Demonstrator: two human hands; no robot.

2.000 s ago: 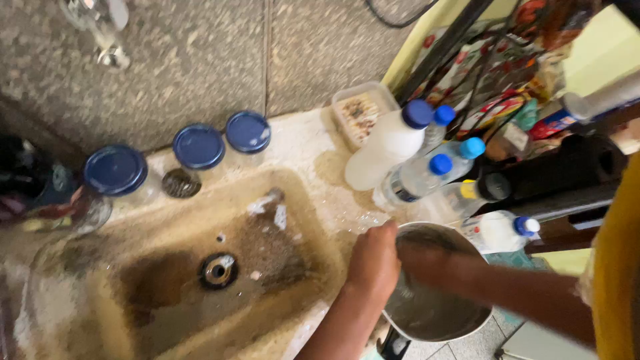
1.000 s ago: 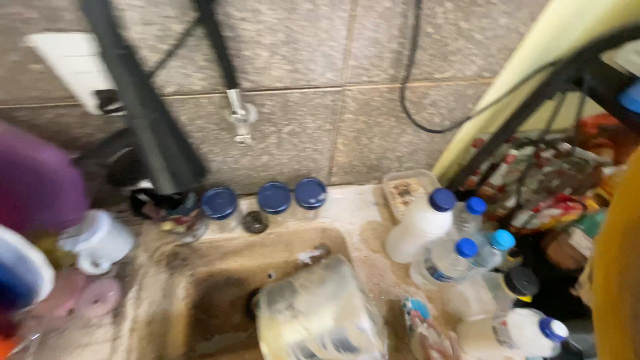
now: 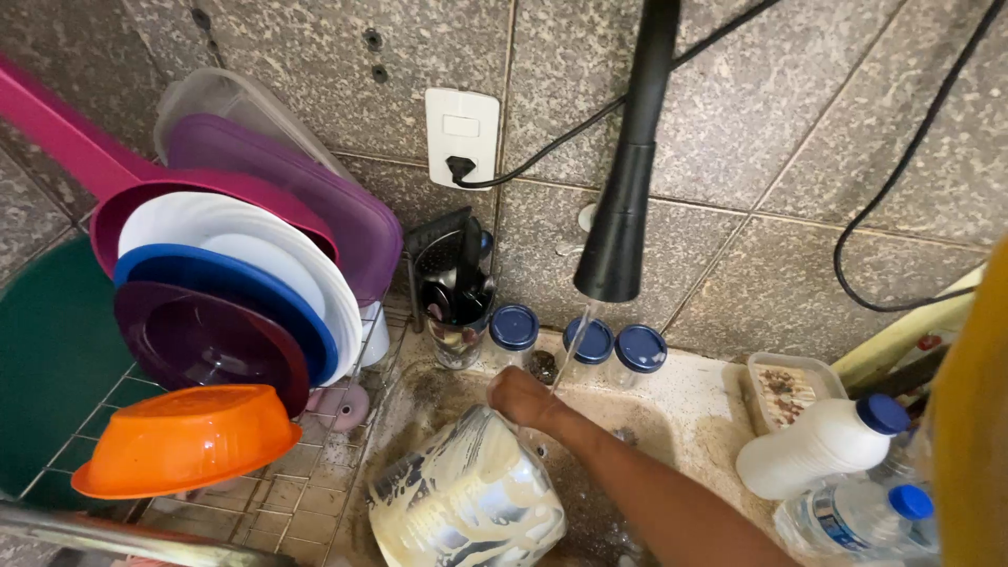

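My right hand [image 3: 520,398], reaching in from the lower right, is closed at the upper edge of a metal pot [image 3: 472,500]. Cream-coloured lather streaks the pot, which is tilted over the left side of the stained sink [image 3: 657,421]. The fingertips and the exact part gripped are hidden. My left hand is not in view. Above and to the right of the pot hangs a black faucet spout [image 3: 614,244]. A thin stream of water [image 3: 579,346] falls from it past my right hand.
A wire dish rack [image 3: 303,492] at left holds an orange bowl [image 3: 193,441], more bowls and a pink colander [image 3: 216,181]. Blue-lidded jars [image 3: 514,329] and a cutlery glass [image 3: 457,339] stand behind the sink. A white bottle [image 3: 815,449] is at right. A plugged-in cord [image 3: 551,150] crosses the wall.
Two seconds ago both hands were at the pot right of the sink; one second ago the pot was over the sink. Water now runs. The view has swung left to the dish rack.
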